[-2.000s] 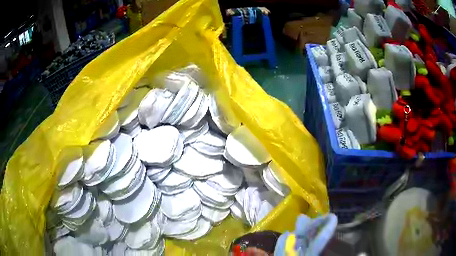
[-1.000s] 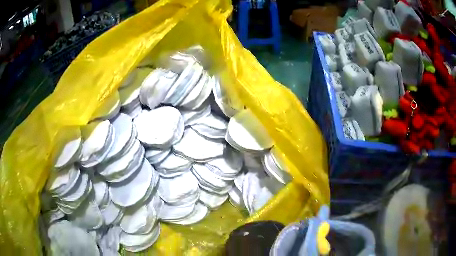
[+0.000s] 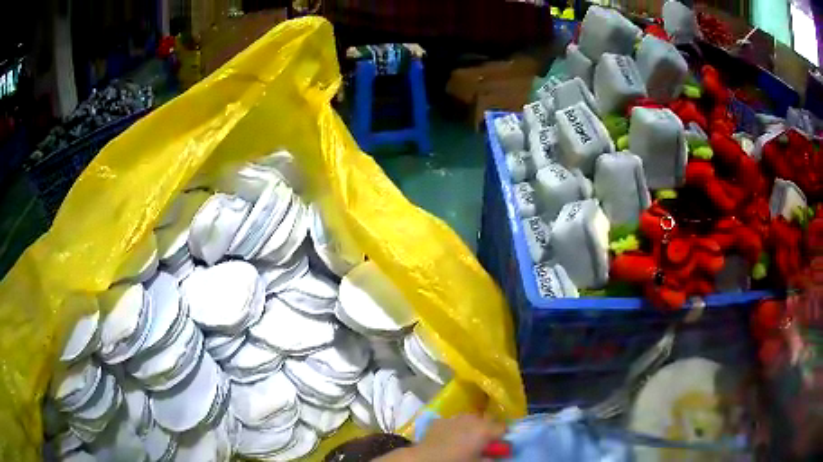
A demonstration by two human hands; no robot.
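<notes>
White fabric discs (image 3: 224,296) lie in overlapping stacks inside the wide-open yellow plastic bag (image 3: 397,221). My left hand (image 3: 456,437) is at the bottom edge, blurred and cut off, in front of the bag's near right side. Its fingers are closed on a light-blue plush piece (image 3: 564,436), which shows to the right of the hand. A small red spot is at the fingertips. A blurred reddish-grey shape at the lower right edge may be my right hand or arm; its outline and grip cannot be made out.
A blue crate (image 3: 623,316) on the right holds grey-white lettered blocks (image 3: 582,244) and red plush parts (image 3: 686,253). A pale round object (image 3: 679,406) is blurred at lower right. A blue stool (image 3: 390,104), cartons (image 3: 501,86) and a dark basket (image 3: 50,158) stand behind.
The view has turned right, so the bag and crate sit further left. My left hand has come into view at the bottom. The light-blue piece is now blurred and looks flatter.
</notes>
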